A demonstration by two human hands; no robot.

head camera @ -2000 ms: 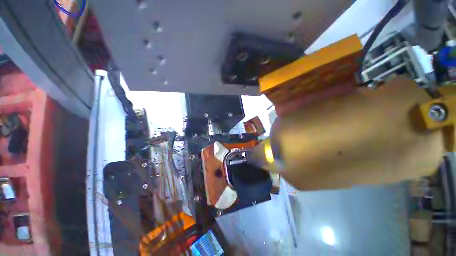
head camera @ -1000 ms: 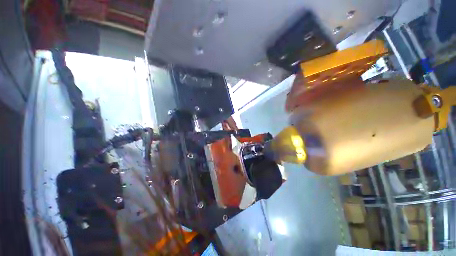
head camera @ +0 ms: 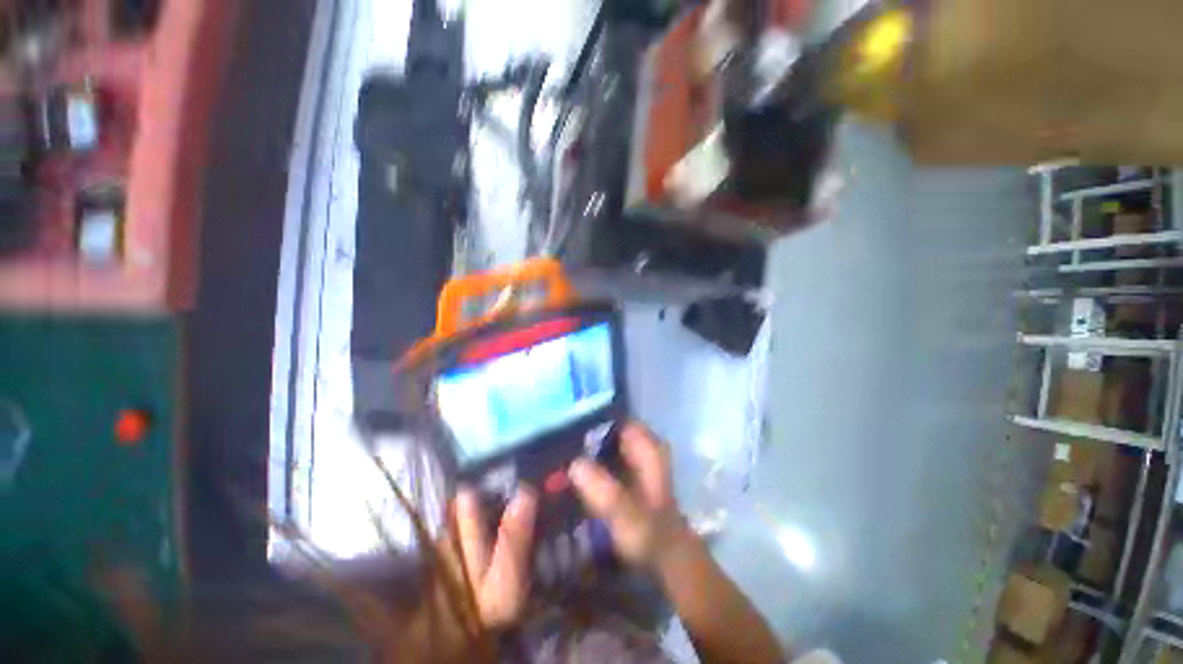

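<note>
The teach pendant (head camera: 525, 389), with an orange top handle, a red strip and a bright screen, is held low in the middle of the view. My left hand (head camera: 496, 558) is at its lower left, fingers up over the key area. My right hand (head camera: 636, 499) is at its lower right, thumb and fingers at the keys by the red centre. Both hands are bare and blurred. The black workpiece (head camera: 778, 149) sits in the orange-brown fixture block (head camera: 668, 110) at the top. The gold nozzle (head camera: 876, 52) is beside it, below the large gold cylinder (head camera: 1051, 78).
A pink-red foam tray (head camera: 162, 169) with small parts is at the upper left, above a green mat (head camera: 84, 480) with a red-orange cap (head camera: 131, 426). A black linear axis (head camera: 402, 221) stands left of the fixture. White racks (head camera: 1103, 344) with boxes are at the right.
The view has tipped down, so the fixture and gold cylinder sit higher. The pendant, earlier cut off at the bottom edge, now shows with both hands on it. The tray is back in view.
</note>
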